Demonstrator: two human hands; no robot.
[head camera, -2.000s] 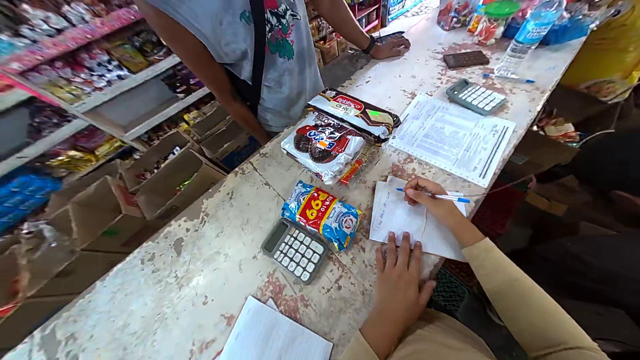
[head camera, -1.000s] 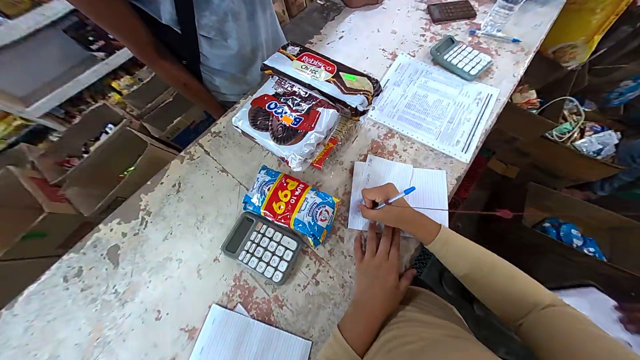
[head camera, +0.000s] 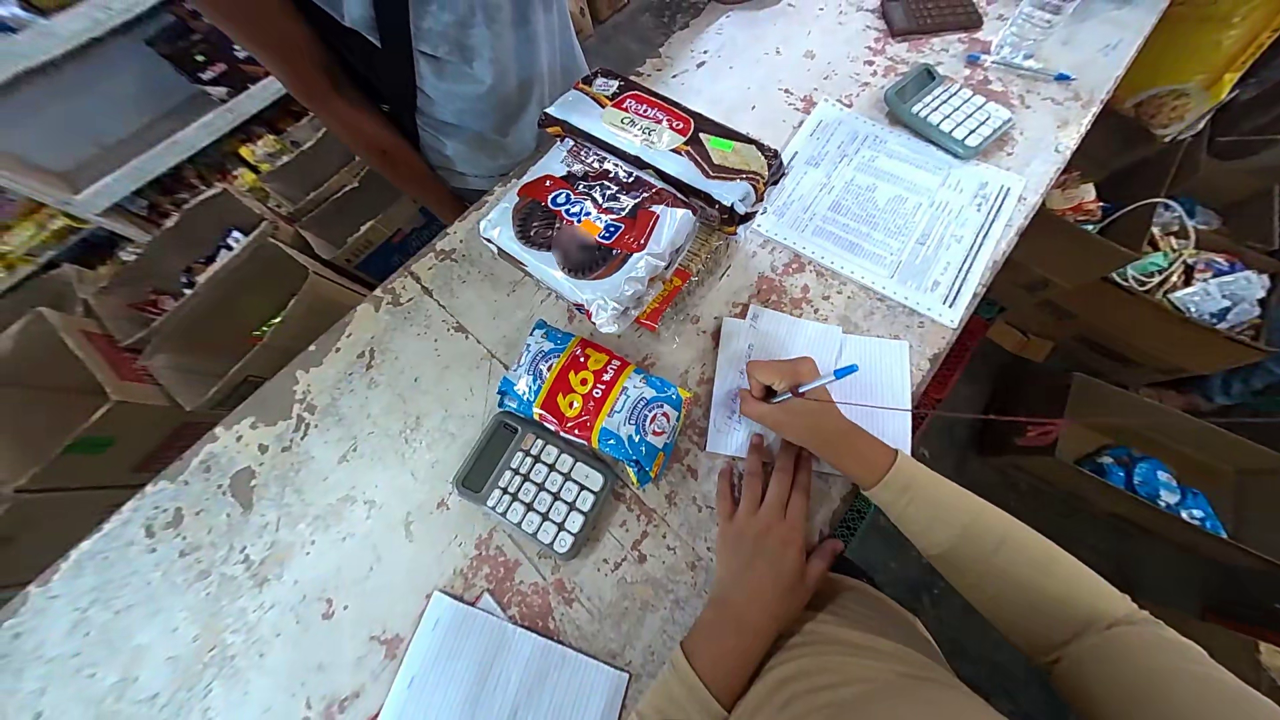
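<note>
My right hand (head camera: 797, 405) grips a blue-capped ballpoint pen (head camera: 815, 383), its tip at the handwritten left part of a lined paper sheet (head camera: 875, 370). Flat near the lower edge of that paper lies my left hand (head camera: 768, 530), fingers a little apart and holding nothing. Left of the paper is a blue, red and yellow multipack of sachets (head camera: 595, 400), touching a grey calculator (head camera: 535, 483). Beyond it are a pack of chocolate cookies (head camera: 590, 235) and a Rebisco cracker pack (head camera: 665, 140). A printed form (head camera: 890, 210) lies behind the paper.
A lined notebook (head camera: 505, 665) lies at the near edge of the worn counter (head camera: 250, 560). Another calculator (head camera: 948, 110), a second pen (head camera: 1020, 67) and a clear bottle (head camera: 1035, 25) are farther back. Across the counter stands a person (head camera: 480, 90). Cardboard boxes (head camera: 1170, 420) are at right, others at left.
The view has shifted closer to the counter. My writing hand has moved left over the paper since two seconds ago. The other person's hand at the far side has mostly left the view.
</note>
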